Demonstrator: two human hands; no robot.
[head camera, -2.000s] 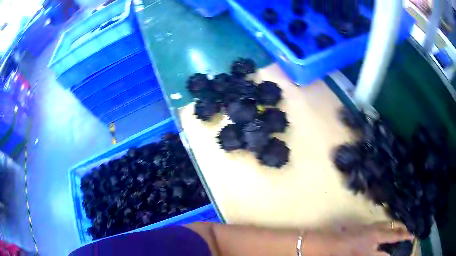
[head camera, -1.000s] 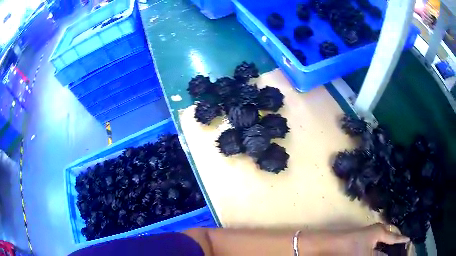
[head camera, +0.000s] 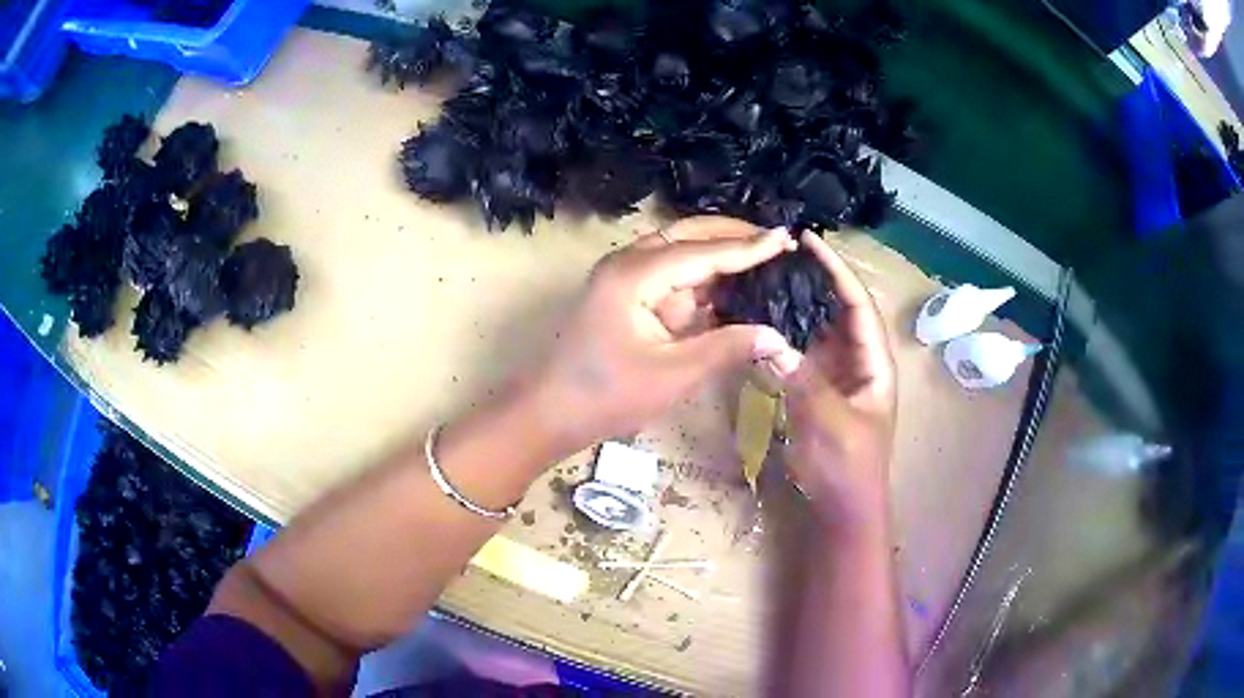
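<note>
My left hand (head camera: 669, 321), with a pale bangle on the wrist, and my right hand (head camera: 853, 382) are together right of the middle. Both hold one black spiky piece (head camera: 785, 293) between them, fingers and thumbs around its sides. The palm-side surfaces of the piece are hidden by the fingers. Below the hands a small whitish glue dish (head camera: 610, 506) with a pale square flap sits on the tan cardboard (head camera: 368, 300). White swabs (head camera: 659, 563) lie crossed beside it.
A large heap of black pieces (head camera: 669, 82) lies at the far edge, a smaller cluster (head camera: 178, 252) at left. Two white bottles (head camera: 963, 312) lie at right. A yellow strip (head camera: 529, 567) is near the front edge. A blue crate (head camera: 259, 536) of black pieces stands below left.
The view has swung right and down to the cardboard. My left hand, earlier at the heap's near end with a black piece, is now beside my right hand, which has come into view.
</note>
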